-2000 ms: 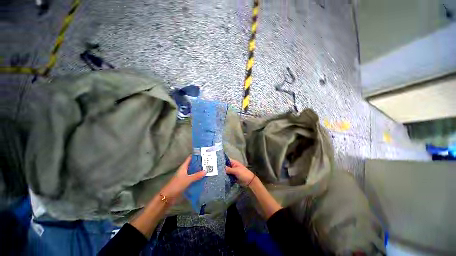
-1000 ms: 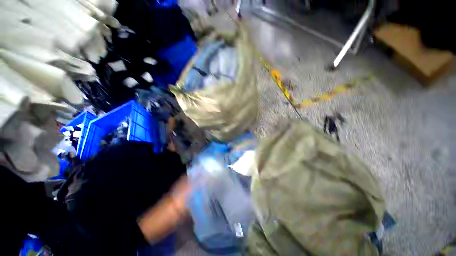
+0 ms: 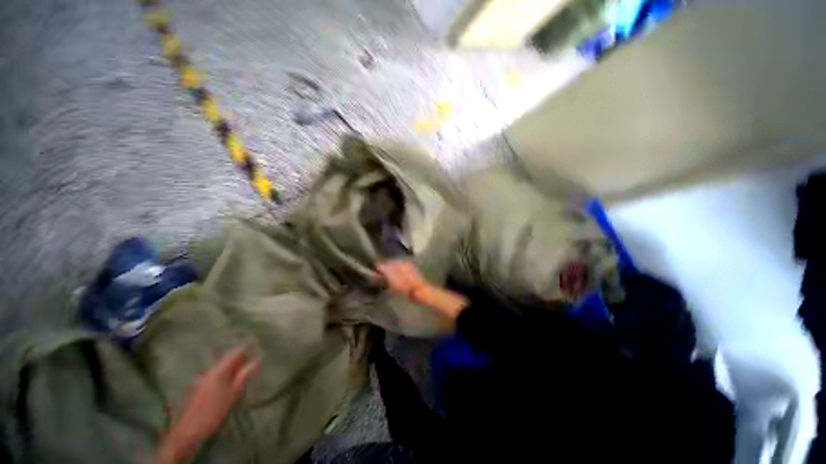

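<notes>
A khaki-green woven sack (image 3: 426, 213) lies slumped in the middle, its dark mouth open. My right hand (image 3: 403, 276) is at the lower edge of that mouth, its fingers partly hidden and blurred; whether it grips anything cannot be told. More khaki-green sack fabric (image 3: 258, 317) spreads to the left. My left hand (image 3: 222, 385) is over this fabric, blurred, fingers apart, with nothing seen in it. Dark blue denim (image 3: 136, 290) with pale patches lies beyond the fabric at left.
Yellow-and-black tape (image 3: 213, 113) runs along the grey floor. A thin dark cord (image 3: 321, 116) lies beyond the sack. Another khaki sack part (image 3: 534, 236) is at right, with a blue rim (image 3: 609, 231) beside it. A pale panel (image 3: 661, 100) stands at upper right.
The view swung left to denim bundles and blue crates, then back right to the open sack. The labelled denim piece earlier between both hands no longer shows in them.
</notes>
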